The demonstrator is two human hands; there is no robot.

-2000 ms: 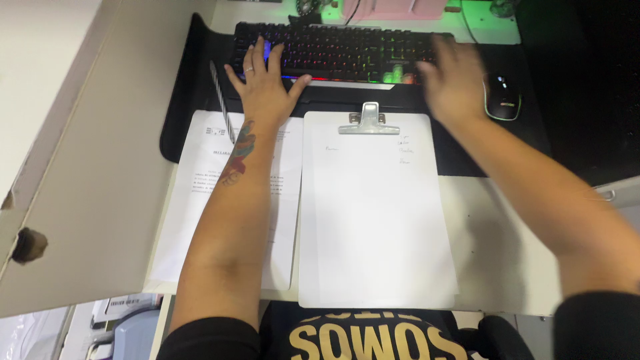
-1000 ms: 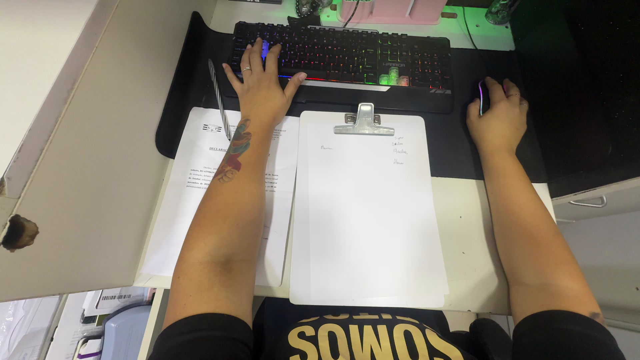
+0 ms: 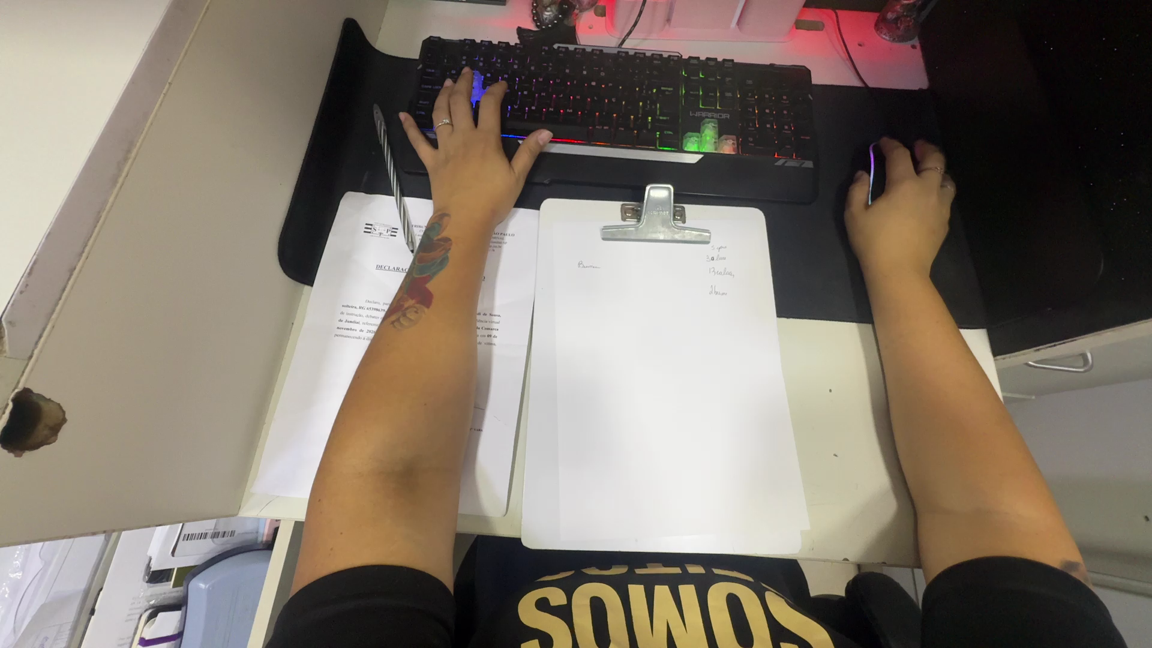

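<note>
My left hand (image 3: 472,157) rests with fingers spread on the left part of a backlit black keyboard (image 3: 612,99). At the right, my right hand (image 3: 903,202) is closed over a computer mouse (image 3: 871,171), mostly hidden under the palm, on a black desk mat (image 3: 832,252). A clipboard with a metal clip (image 3: 657,219) holds white sheets (image 3: 670,396) bearing a little handwriting. Left of it, a printed document (image 3: 315,405) lies partly beneath my left forearm. A striped pen (image 3: 393,175) lies across its top edge and the mat.
A white panel (image 3: 180,270) with a hole stands at the left. A dark glossy surface (image 3: 1035,162) is at the right. Behind the keyboard are a pale container (image 3: 702,18) and a cable. Below left sit a blue-grey object (image 3: 229,594) and papers.
My right hand has moved from beside the keyboard's right end to the mouse and taken hold of it. My left hand remains on the keyboard. The light behind the keyboard has turned from green to red.
</note>
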